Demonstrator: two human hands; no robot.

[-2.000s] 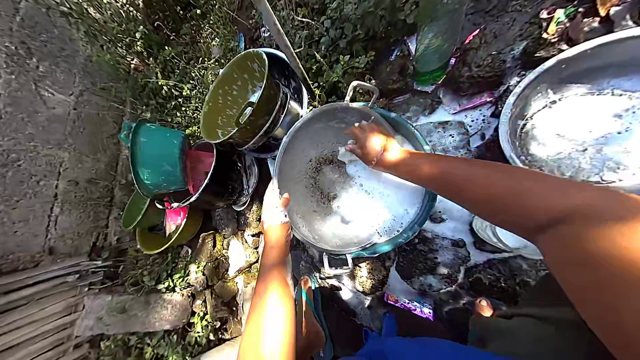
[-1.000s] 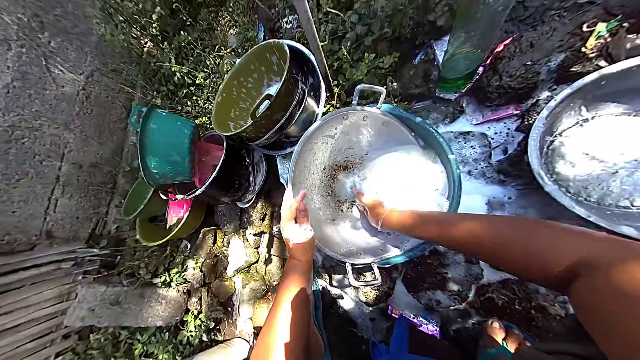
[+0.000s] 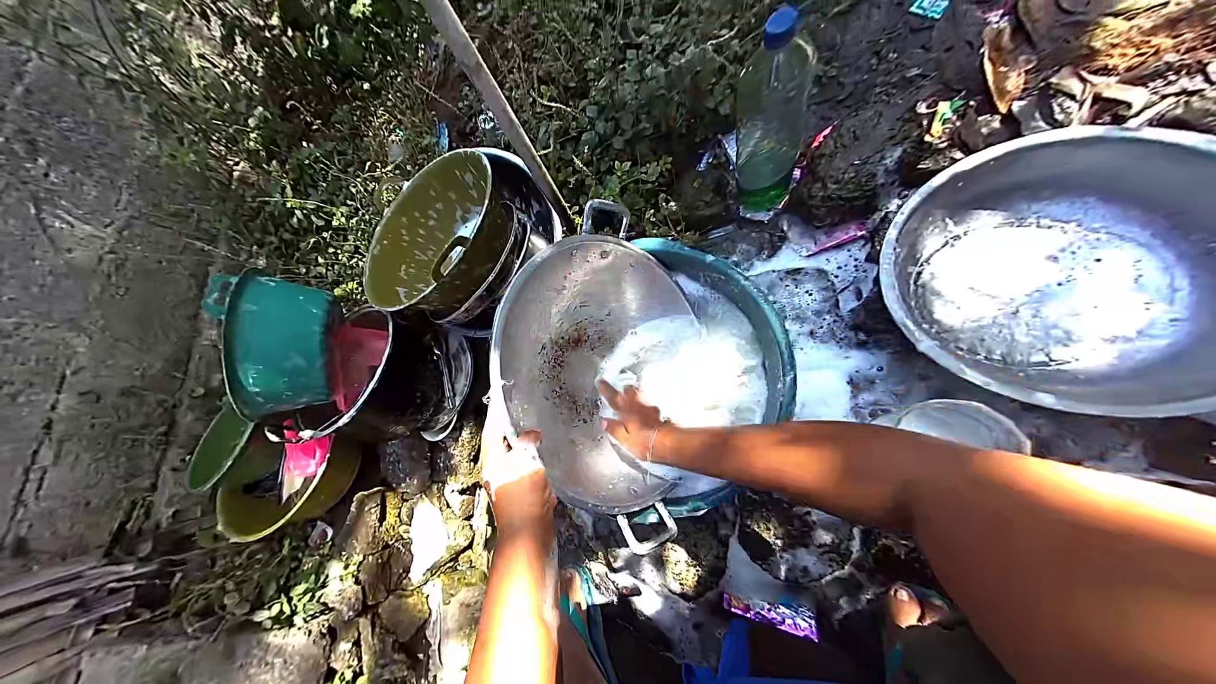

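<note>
A metal pan with two loop handles (image 3: 546, 332) is tilted over a teal plastic basin (image 3: 781, 351) of white suds, its right part in the suds. My left hand (image 3: 518, 475) grips the pan's lower left rim, thumb over the edge. My right hand (image 3: 632, 418) lies at the pan's inside, beside the suds, fingers spread; whether it holds anything cannot be told. Dark specks of residue dot the pan's bottom. To the right stands a large metal basin (image 3: 902, 266) with foamy water.
At left are an olive pot (image 3: 418, 237), a green pail (image 3: 280, 347), a black pot (image 3: 408, 380) and an olive bowl (image 3: 332, 484). A plastic bottle with a blue cap (image 3: 771, 114) stands behind. A round lid-like item (image 3: 959, 426) lies at right. Wet stones surround the basin.
The pan has gone from lying broadly over the teal basin to tilted toward the left, and more suds in the basin show. My left hand stays at its rim; my right hand remains inside.
</note>
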